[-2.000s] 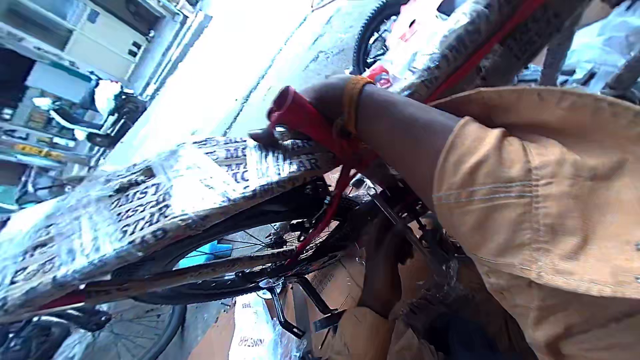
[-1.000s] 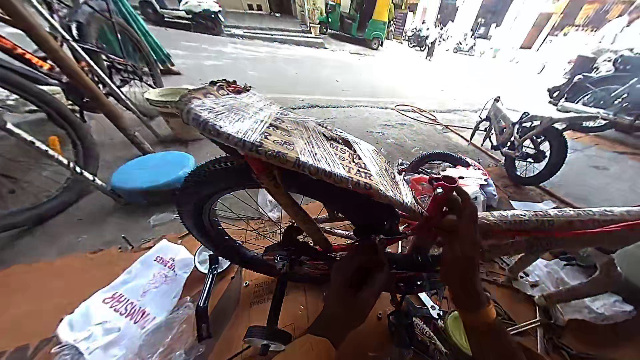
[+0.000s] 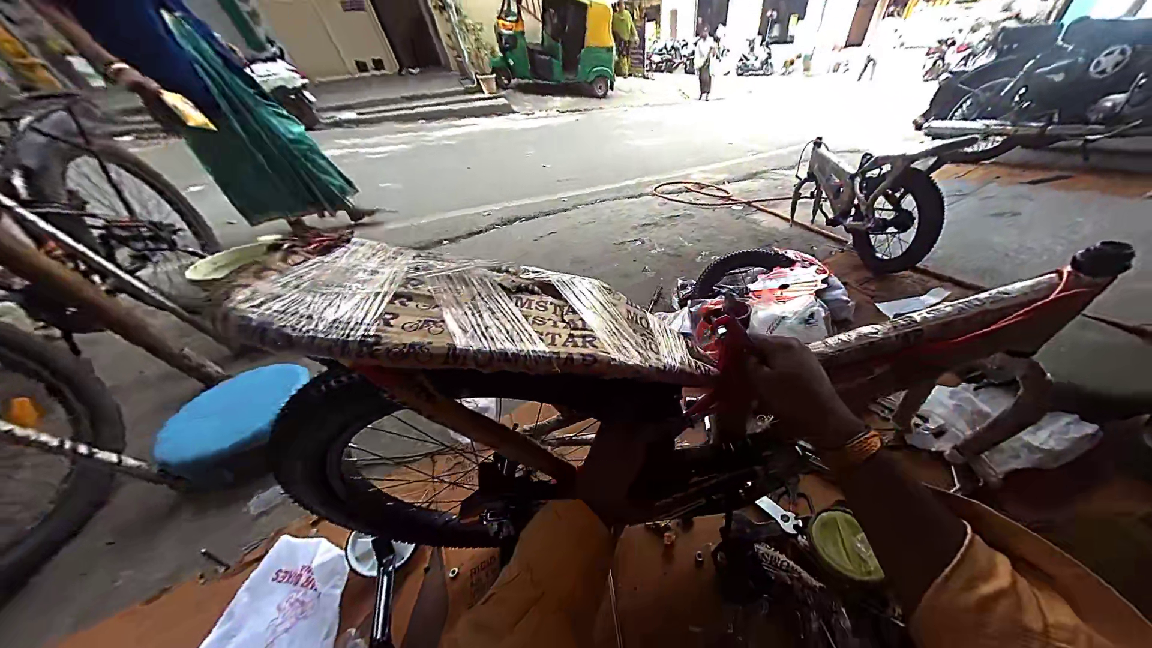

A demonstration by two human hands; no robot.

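A bicycle frame lies before me, its red seat tube (image 3: 727, 346) bare at the upper end. My right hand (image 3: 801, 387) grips this tube from the right. Low against the dark part of the frame is my left hand (image 3: 621, 463), deep in shadow, its fingers hard to make out. Left of the tube, a long piece wrapped in printed paper and clear film (image 3: 504, 319) extends above the black rear tyre (image 3: 306, 450). To the right runs a wrapped frame tube (image 3: 936, 333). A crank arm (image 3: 384, 585) and a wrench (image 3: 778, 515) are below.
A blue stool (image 3: 229, 418) and parked bicycles (image 3: 117, 207) stand left, where a person in a green skirt (image 3: 252, 153) walks past. A white printed bag (image 3: 288, 589) lies on the cardboard. Farther right are a small wrapped bike (image 3: 900, 216), a hose (image 3: 693, 191) and a yellow-green lidded tub (image 3: 844, 544).
The view has swung from steeply tilted to nearly level. A person in a green skirt has come farther into view at the left. My right hand stays at the red tube.
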